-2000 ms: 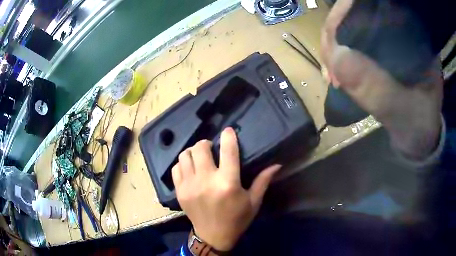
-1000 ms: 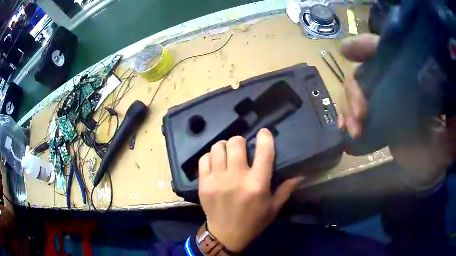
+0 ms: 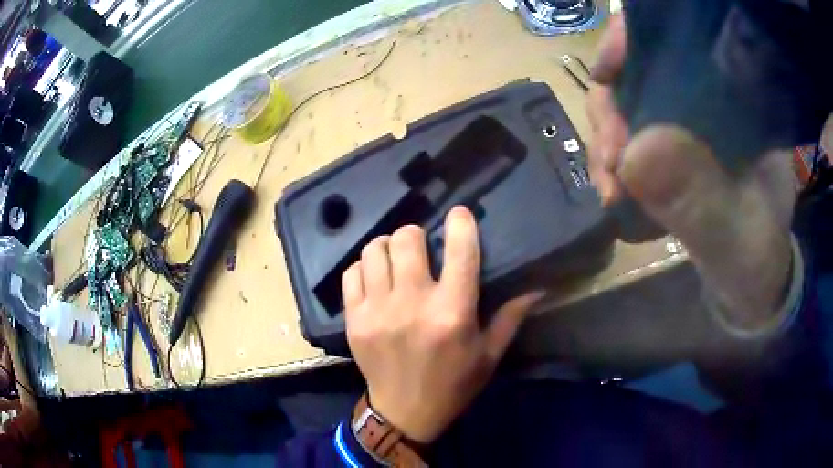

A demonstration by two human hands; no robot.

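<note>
The black speaker cabinet (image 3: 365, 187) lies on the bench's front edge, its microphone-shaped recess and round hole facing up. My left hand (image 3: 416, 320) rests on its top near the recess, fingers spread slightly, thumb over the front side. My right hand (image 3: 671, 178) is blurred at the right, wrapped around a large dark tool, likely the electric screwdriver (image 3: 699, 82), close to the cabinet's right end. The tool's tip is hidden. The port panel (image 3: 571, 151) shows at the cabinet's right end. The wired microphone (image 3: 212, 256) lies left of the cabinet.
Scrap circuit boards (image 3: 114, 233) and wires are heaped at the left, with blue-handled cutters (image 3: 139, 343) and a white bottle (image 3: 73, 322). A yellow roll (image 3: 258, 110), a loose speaker driver (image 3: 559, 11) and tweezers (image 3: 577, 71) lie behind. A red stool (image 3: 146, 437) stands below.
The view has shifted. My left hand stays on the cabinet. My right hand and the dark tool remain at the cabinet's right end, with the hand's angle changed.
</note>
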